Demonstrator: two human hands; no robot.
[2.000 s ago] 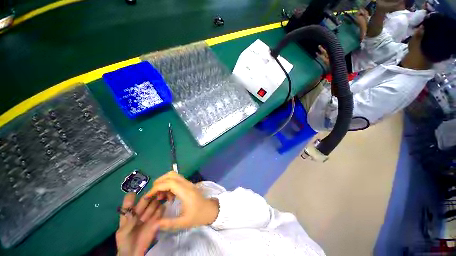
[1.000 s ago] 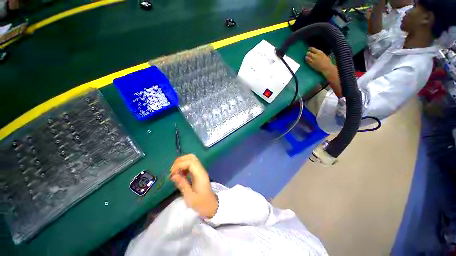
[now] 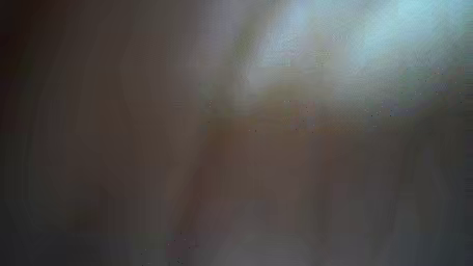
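The head view is almost wholly covered by a dark, brownish-grey blur (image 3: 249,161) very close to the lens. It may be a hand or sleeve, but its outline cannot be made out. Neither my left hand nor my right hand can be recognised. The black housing, the tweezers and the small white parts cannot be seen.
A pale blue-white bright blur shows at the top right. No bench, tray, bin or person can be made out.
The bench, trays, blue bin, black housing, tweezers, hose and people seen before are all hidden now. The view has turned dark and blurred.
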